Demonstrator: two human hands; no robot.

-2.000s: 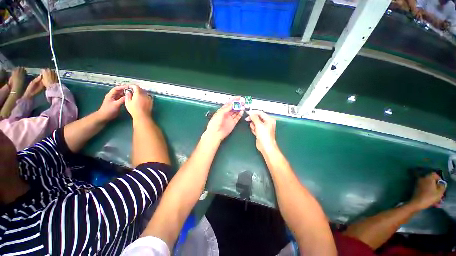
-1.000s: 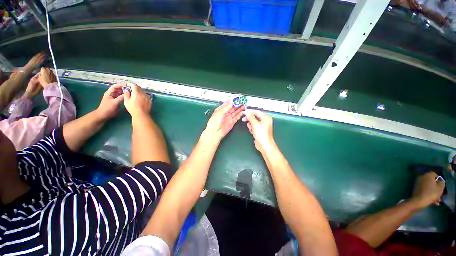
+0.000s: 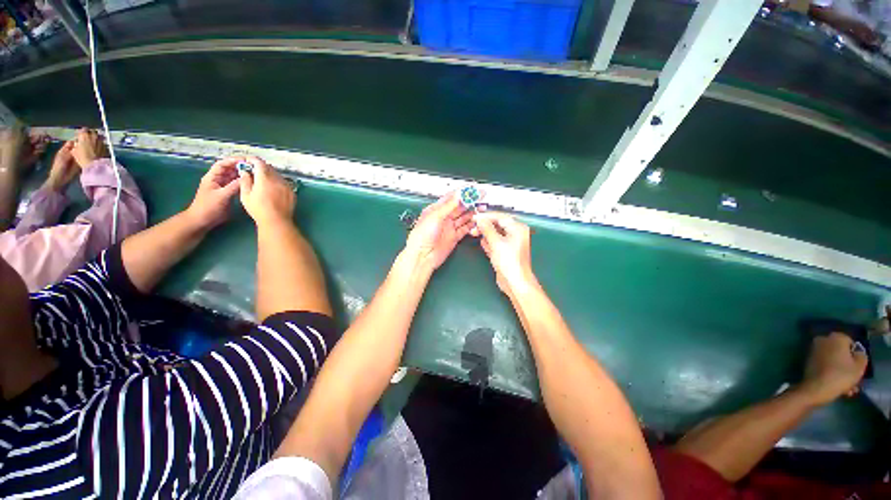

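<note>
A small coin-sized unit (image 3: 470, 196), pale with a teal-green inside, is held in the fingertips of my left hand (image 3: 442, 229), just in front of the white rail. My right hand (image 3: 504, 244) is close to the unit on its right, with thumb and forefinger pinched together near its lower edge. Something thin and small seems to show at the right fingertips, too small to make out. Another small glinting unit (image 3: 407, 218) lies on the green ledge left of my left hand.
The white rail (image 3: 361, 179) and slanted upright (image 3: 664, 112) stand before the belt. Small units (image 3: 655, 177) lie on it. A blue bin (image 3: 498, 27) is beyond. A person in stripes (image 3: 195, 410) works at left; a hand (image 3: 835, 366) near a black block is at right.
The green part seen beside the unit earlier now shows within it. My right fingertips have moved slightly left, to the unit. Units on the belt have shifted left.
</note>
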